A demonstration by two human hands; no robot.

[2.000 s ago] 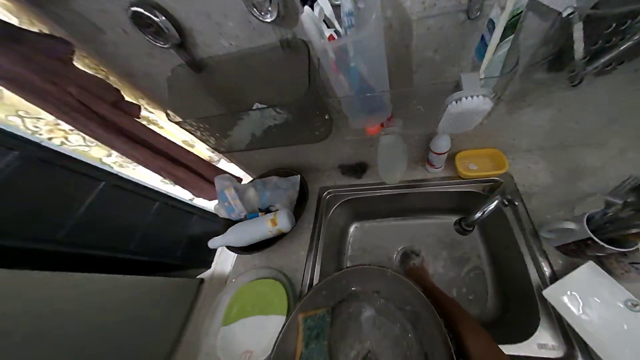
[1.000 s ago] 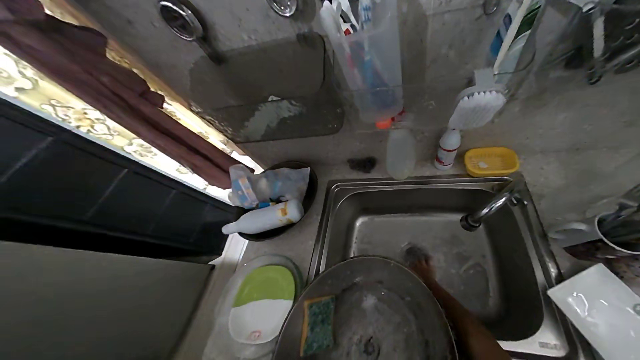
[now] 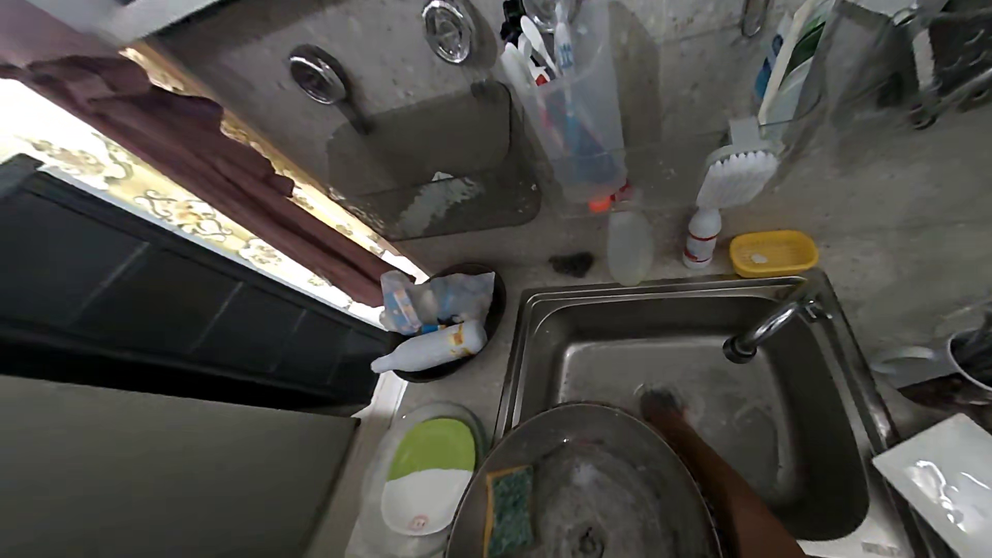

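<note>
A forearm reaches from the bottom edge into the steel sink [image 3: 736, 372], and my right hand [image 3: 665, 407] is low in the basin near the drain, dark and blurred, so its fingers and anything in them cannot be made out. Beside that arm, a large round metal lid or pan [image 3: 620, 480] covers the sink's near left part. A green and yellow scouring sponge [image 3: 509, 511] rests on its left side. My left hand is not visible. The faucet [image 3: 767, 329] stands at the basin's right side, beyond my right hand.
Left of the sink are a black bowl [image 3: 496, 310] with a white bottle [image 3: 434, 349] and plastic bags, and a green and white container [image 3: 432, 473]. Along the back stand a small bottle [image 3: 701, 239] and a yellow soap dish [image 3: 773, 253]. A mug [image 3: 922, 364] and white packet [image 3: 942, 473] are at right.
My right hand stays low in the sink with only a slight shift. The sponge remains on the round metal piece. The view has shifted a little.
</note>
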